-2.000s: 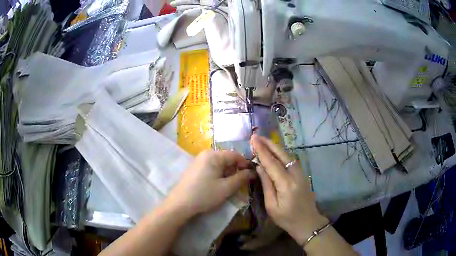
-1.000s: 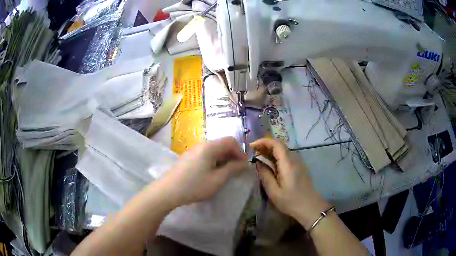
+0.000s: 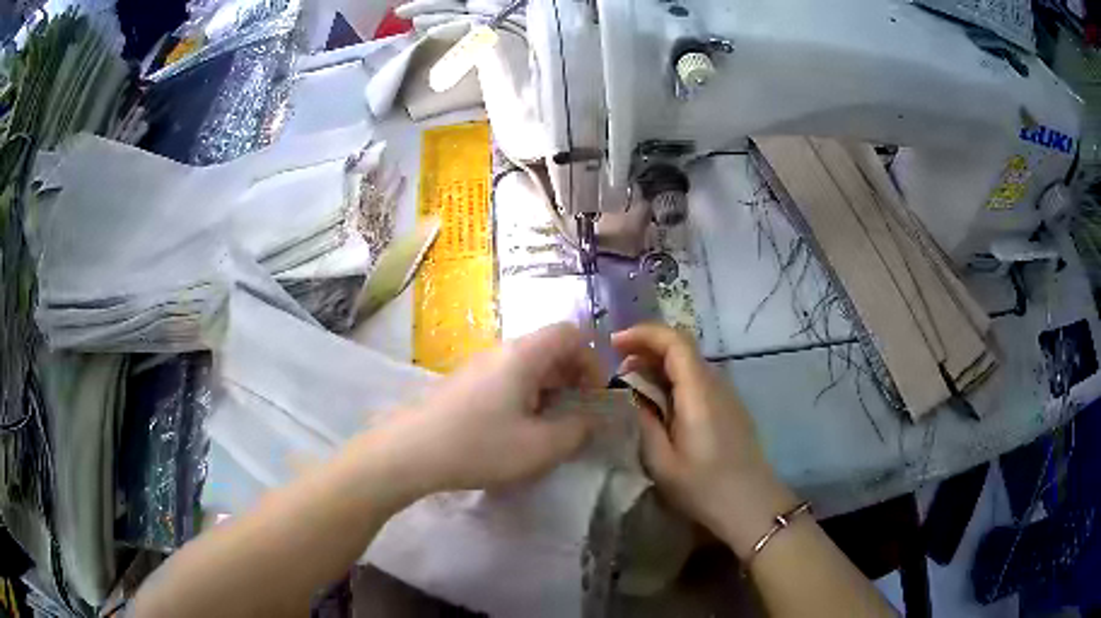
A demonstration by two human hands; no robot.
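A pale garment panel (image 3: 453,531) runs from the left of the table to under my hands and down past the table's front edge. My left hand (image 3: 519,404) is closed on its upper edge, fingertips bent in just in front of the needle area. My right hand (image 3: 682,423) pinches the cloth edge and a narrow folded strip (image 3: 642,386) close beside it. The fingertips hide how the layers meet. The presser foot and needle (image 3: 592,260) are just beyond my hands, over the shiny needle plate (image 3: 546,304).
The white sewing machine (image 3: 797,73) spans the back. A panel stack (image 3: 121,254) lies left, near yellow tape (image 3: 456,248). A strip stack (image 3: 875,266) with loose threads lies right. Olive-green bundles (image 3: 73,459) hang far left. Pale sewn work (image 3: 429,79) is behind the machine head.
The panel has swung across and down under my hands, and more of it hangs in front of me. My left hand has turned over the cloth. Both hands remain at the cloth edge.
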